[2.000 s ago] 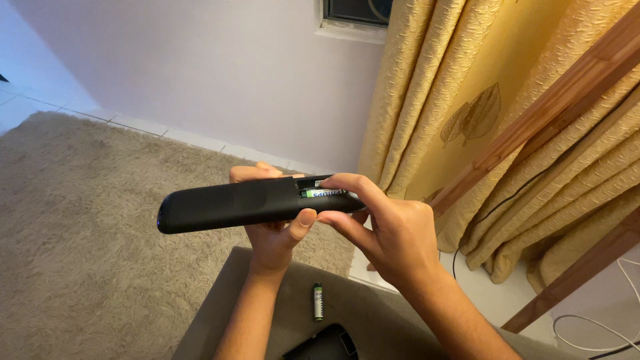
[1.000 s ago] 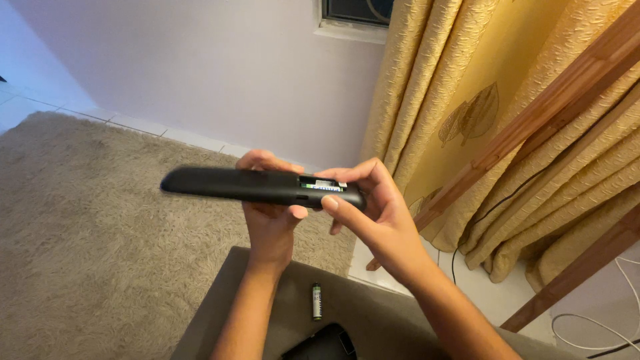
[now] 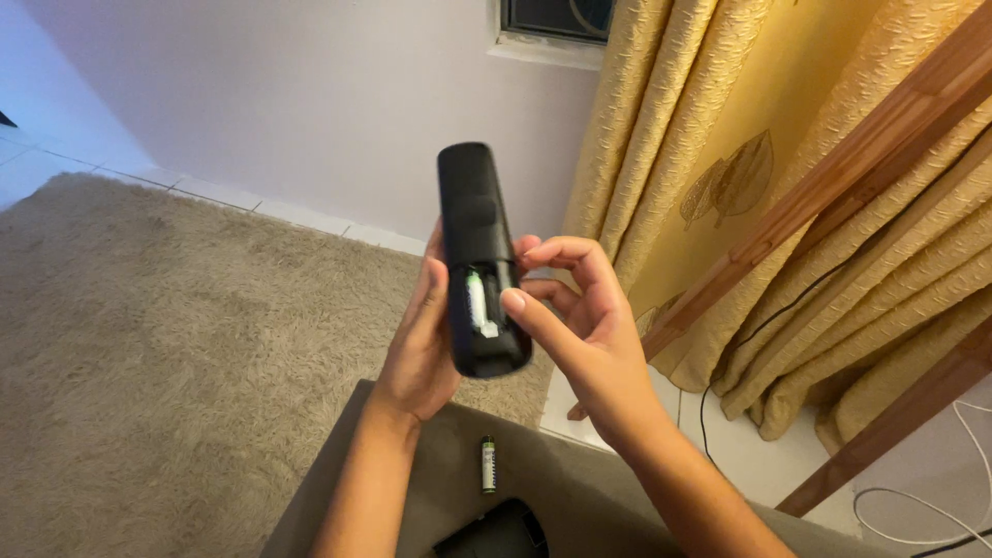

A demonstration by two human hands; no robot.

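Note:
A black remote control (image 3: 474, 225) stands nearly upright in the view, its back towards me and its battery compartment uncovered. One battery (image 3: 475, 298) lies in the compartment's left slot; the right slot looks dark and bare. My left hand (image 3: 425, 341) holds the remote from the left side and behind. My right hand (image 3: 581, 318) is at its right edge, thumb tip on the rim beside the compartment, fingers curled. Below the hands, a loose battery (image 3: 487, 465) rests on a grey-brown upholstered surface, near a black plastic cover (image 3: 496, 535) cut off by the lower frame edge.
The upholstered surface (image 3: 589, 496) spans the bottom. A shaggy beige rug (image 3: 194, 349) covers the floor at left. Yellow curtains (image 3: 666, 116) hang at right behind a slanting wooden frame (image 3: 821, 178). A black cable (image 3: 783, 310) and a white cable (image 3: 891, 492) run at lower right.
The remote has turned from roughly level to nearly upright, its compartment end now lowest. My right hand has shifted from around that end to the remote's right edge.

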